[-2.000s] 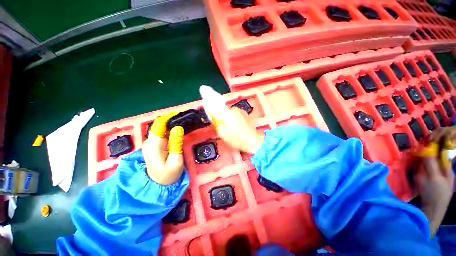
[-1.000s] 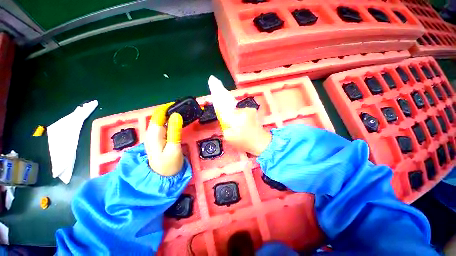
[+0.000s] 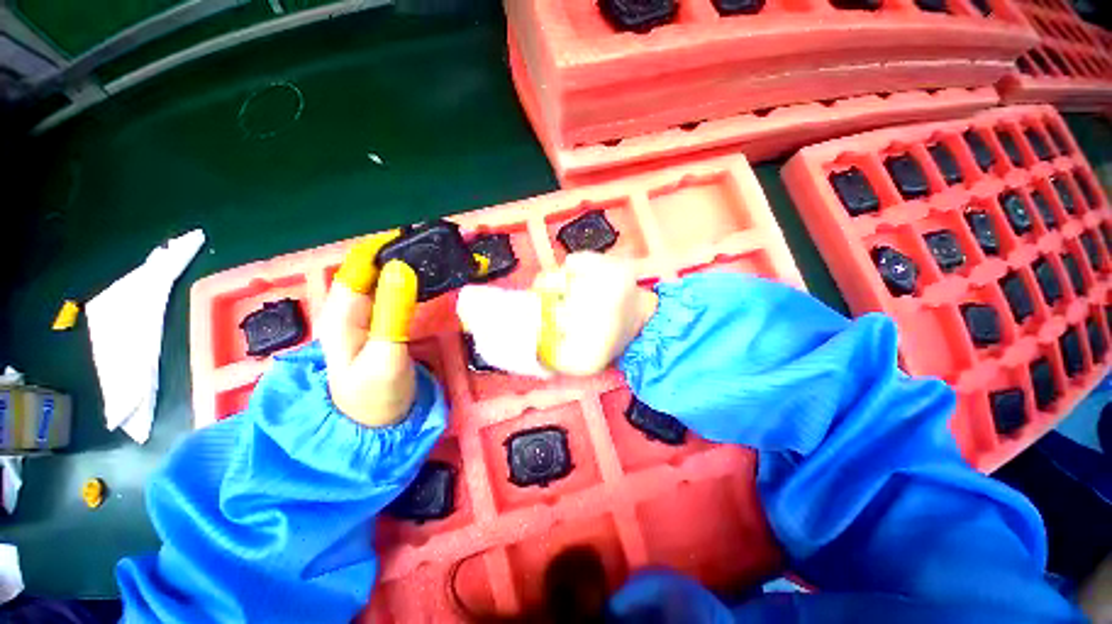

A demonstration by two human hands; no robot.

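My left hand (image 3: 370, 335), with yellow finger cots on its thumb and finger, holds a black unit (image 3: 427, 258) raised over the upper left of the pink foam tray (image 3: 713, 488). My right hand (image 3: 594, 315) is closed around a white wiping cloth (image 3: 502, 327) just right of the held unit; the cloth points left, apart from the unit, and partly covers a unit in a pocket below. Other black units sit in the tray pockets, one at lower centre (image 3: 538, 456) and one at upper left (image 3: 273, 327). Some pockets hold no unit.
Stacked foam trays (image 3: 732, 104) stand behind the working tray. Another filled foam tray (image 3: 994, 433) lies at right. On the green bench at left are a spare white wipe (image 3: 132, 335), loose yellow finger cots (image 3: 93, 492) and a small container with a blue-yellow label (image 3: 34, 418).
My right hand and cloth have come down, and the cloth has swung from pointing up to pointing left. My left hand still holds the unit. The neighbour's hand seen earlier at right is gone.
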